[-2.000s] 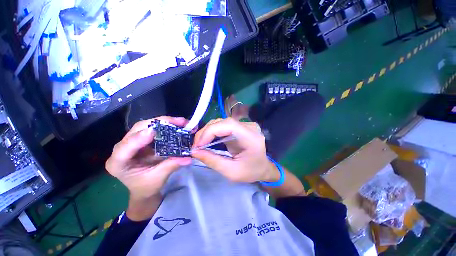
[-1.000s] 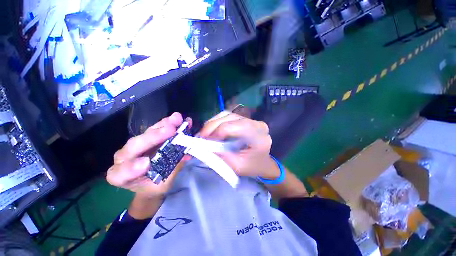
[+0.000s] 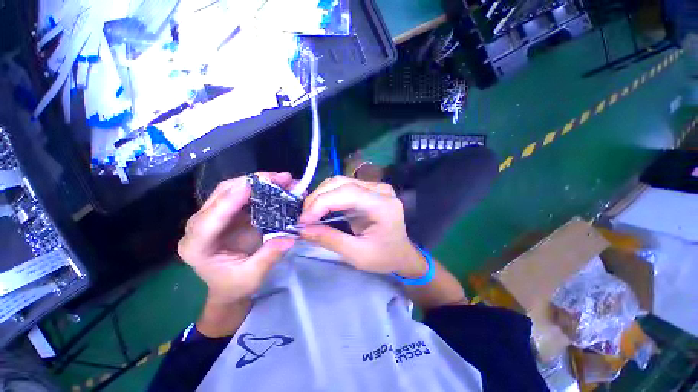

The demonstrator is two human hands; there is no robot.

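My left hand (image 3: 229, 245) holds a small dark circuit board (image 3: 272, 207) by its edges above my lap. A white flat ribbon cable (image 3: 315, 138) rises from the board's upper right corner and curves up to the cable tray. My right hand (image 3: 363, 226), with a blue band at the wrist, is at the board's right edge. Its thumb and index finger pinch a thin pale strip, seen edge-on, at the board's lower right corner. Whether the strip's end is in a connector cannot be told.
A black tray (image 3: 360, 69) with a bright pile of white cables (image 3: 199, 69) is ahead. A left tray (image 3: 76, 279) holds boards with cables. A small-parts tray (image 3: 448, 142) is beside my leg; an open carton (image 3: 551, 253) with clear plastic is at right.
One second ago the board was tilted and the cable hung down right over the lap. Now the board is turned, the cable points up, and my right fingers are at its lower right corner.
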